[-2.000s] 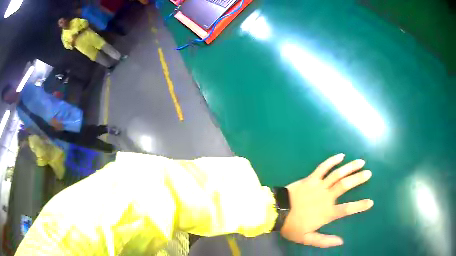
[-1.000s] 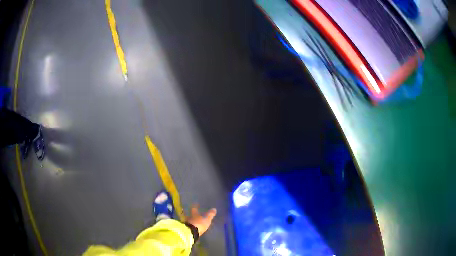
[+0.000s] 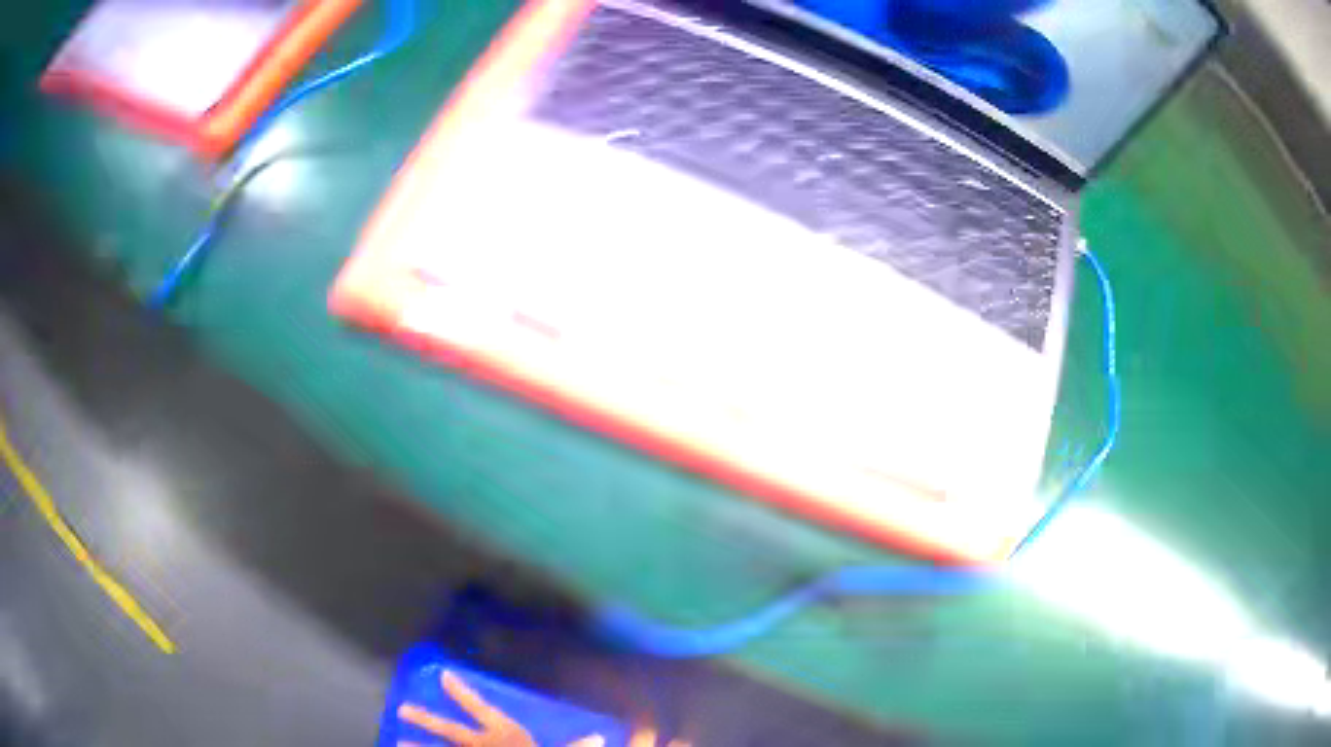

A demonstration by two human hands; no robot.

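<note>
An open laptop [image 3: 730,277] lies on a red tray [image 3: 628,431] on the green surface. Its pale deck is washed out by glare, and its lit screen [image 3: 1124,73] shows blue shapes. A blue cord [image 3: 1114,365] runs from the laptop's right side around the tray's near corner to the front edge. My left hand [image 3: 475,718] is low in the picture, in front of the surface, fingers spread, empty and cut off. Blurred fingertips [image 3: 657,740] at the bottom edge look like my right hand; the rest is out of view. Neither hand touches the laptop.
A second laptop [image 3: 175,51] on a red tray is cut off at the upper left, with another blue cord [image 3: 183,270] beside it. A blue stool [image 3: 416,686] is below the surface's near edge. Grey floor with a yellow line [image 3: 88,555] is at the lower left.
The view has swung onto the laptop, which now fills the middle. My left hand is lower, now in front of the blue stool. Fingertips have appeared to its right.
</note>
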